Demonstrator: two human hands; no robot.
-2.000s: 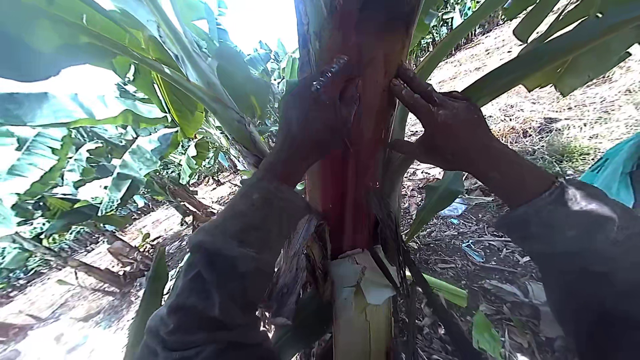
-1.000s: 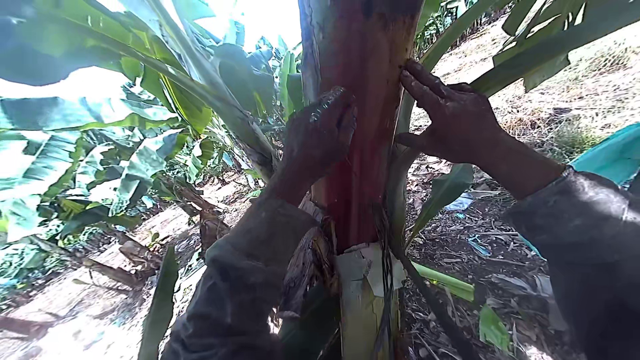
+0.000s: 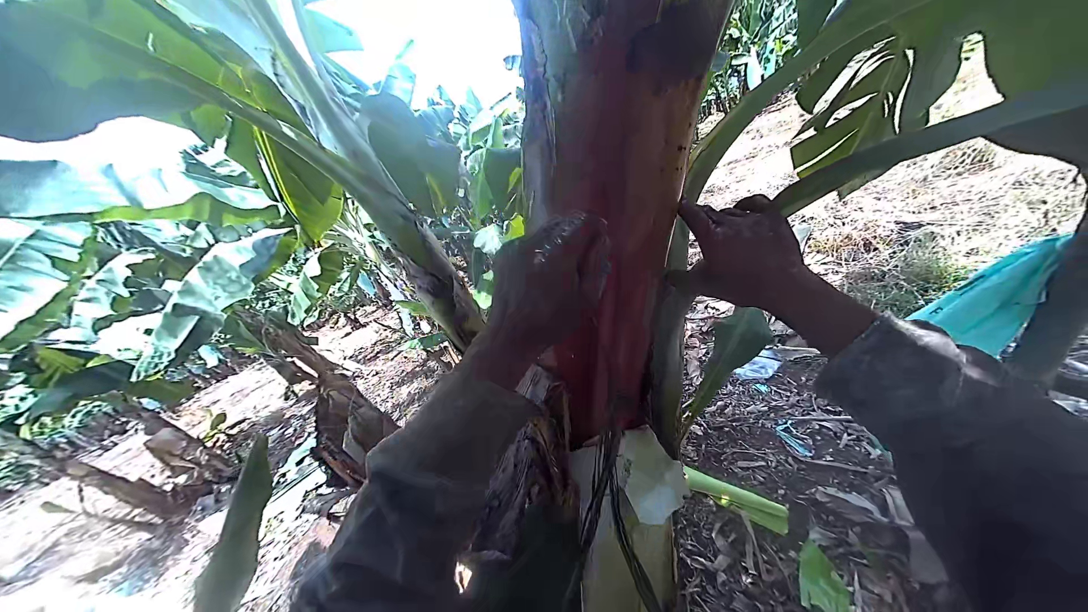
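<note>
A thick banana plant stem [image 3: 625, 170], reddish and dark in patches, stands upright in the middle of the head view. My left hand [image 3: 552, 272] is closed in front of its left side; whether anything is inside the fist cannot be told. At the right edge of the stem, my right hand [image 3: 744, 251] has its fingertips against or beside the surface, thumb apart from the fingers. Pale, peeled sheath [image 3: 650, 476] shows on the lower stem. Dark thin strands [image 3: 605, 484] hang down over it.
Banana leaves [image 3: 204, 280] crowd the left side, and a leaf stalk [image 3: 918, 140] crosses at upper right. Teal plastic sheeting [image 3: 994, 293] lies to the right. Dry leaf litter [image 3: 765, 544] covers the ground around the stem. A cut green stalk [image 3: 739, 500] lies beside its base.
My left hand has come down along the stem from its higher place two seconds ago. My right hand remains near the stem's right edge.
</note>
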